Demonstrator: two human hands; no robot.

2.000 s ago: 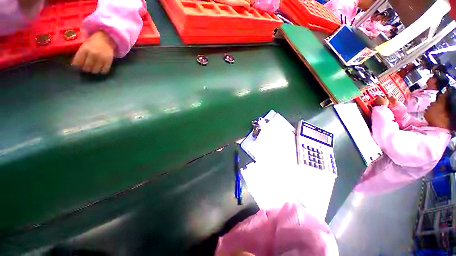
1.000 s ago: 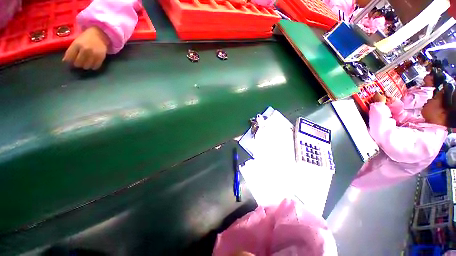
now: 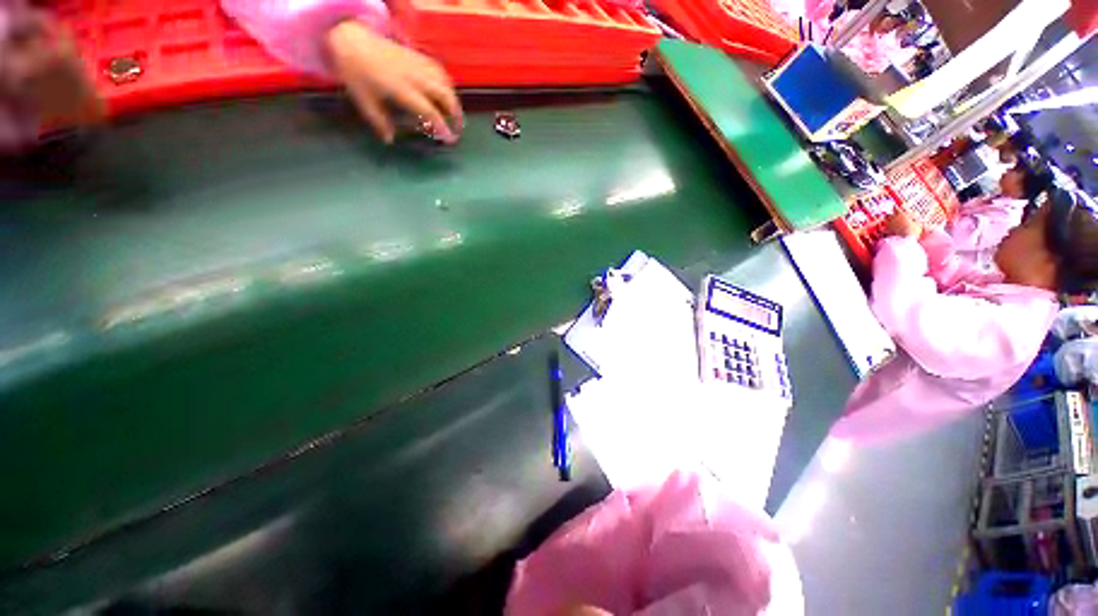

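White paper sheets (image 3: 656, 421) lie on a clipboard (image 3: 586, 341) with a silver clip on the dark green bench in front of me. A white calculator (image 3: 742, 343) with a grey display lies on the papers. A blue pen (image 3: 561, 416) lies left of the papers, touched by no hand. A pink sleeve (image 3: 656, 548) of mine reaches in from the bottom edge over the papers. A small patch of skin shows at the very bottom edge, but no hand can be made out. I cannot tell which arm this is.
Across the green belt, a person's hand (image 3: 395, 78) is over a small round part; another part (image 3: 507, 124) lies beside it. Red trays (image 3: 530, 48) line the far side. A green board (image 3: 753, 138) and a white strip (image 3: 837, 297) lie right, near a seated person (image 3: 951, 313).
The opposite person's hand has moved right from the tray edge onto the left of the two round parts. Another blurred hand shows at the far left. The view has shifted slightly.
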